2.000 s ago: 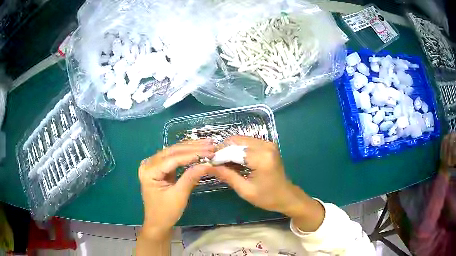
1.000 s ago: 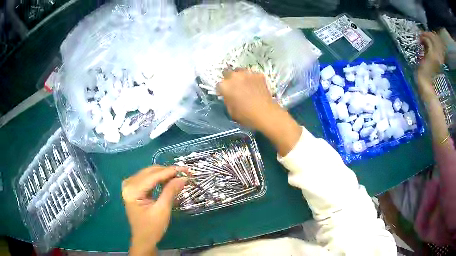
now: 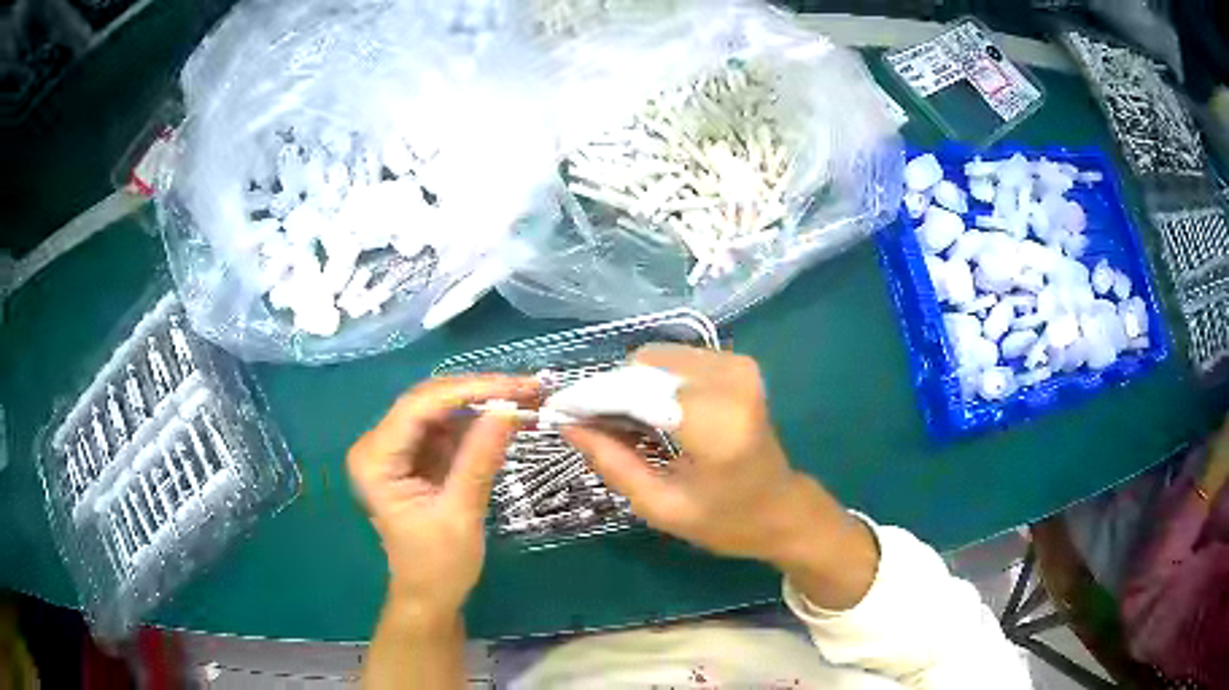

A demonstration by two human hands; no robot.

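Observation:
My left hand [image 3: 438, 465] pinches a small slim white piece [image 3: 501, 407] between thumb and fingertips. My right hand [image 3: 714, 445] holds a longer white tapered piece [image 3: 613, 395], its narrow end at the slim piece. Whether the two are joined cannot be told. Both hands are over the clear rod box [image 3: 710, 324], which holds many loose shiny metal rods [image 3: 553, 481]. The hands hide the middle of the box.
A clear blister tray [image 3: 151, 452] with two rows of pieces is at left. A bag of white caps [image 3: 337, 243] and a bag of slim sticks [image 3: 714, 162] lie behind. A blue tray [image 3: 934, 391] of white blocks and a labelled clear lid [image 3: 966, 81] are at right.
My right hand has come back from the stick bag to my left hand, and the white tapered piece shows in it again. The other person's hand at right has left the trays.

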